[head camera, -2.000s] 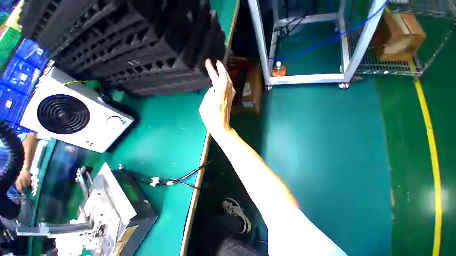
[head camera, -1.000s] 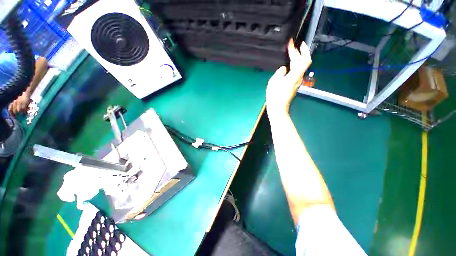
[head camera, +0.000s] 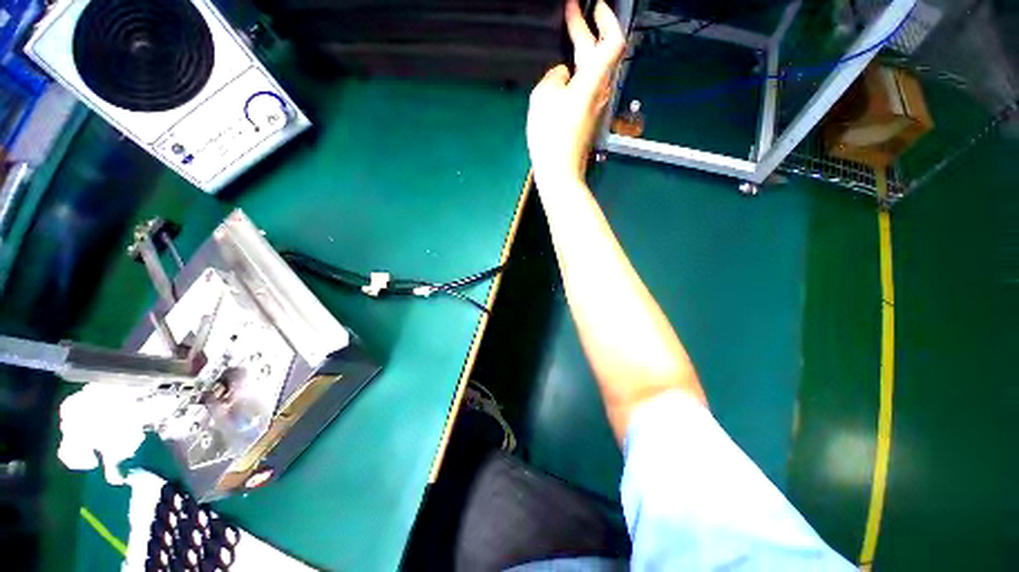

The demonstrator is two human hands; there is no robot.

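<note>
My right hand (head camera: 575,101) is at the top centre, arm stretched out, its fingers spread at the right end of a dark stack of black trays (head camera: 425,39). The fingertips are near the picture's top edge, and I cannot tell whether they grip a tray. My left hand is not in view. Small black parts with pale round ends (head camera: 190,536) stand in rows on a white sheet (head camera: 263,555) at the bottom left.
A clamp fixture (head camera: 251,369) with metal arms stands on the green bench at left, a white cloth (head camera: 98,430) beside it. A white fan blower (head camera: 218,123) is behind. Cables (head camera: 391,284) reach the bench edge. A metal frame (head camera: 693,162) and brown box (head camera: 883,117) are at right.
The view has swung so the fixture and parts rows have come in from the left and bottom, and the tray stack has slid to the top. My right hand stays at the stack's end.
</note>
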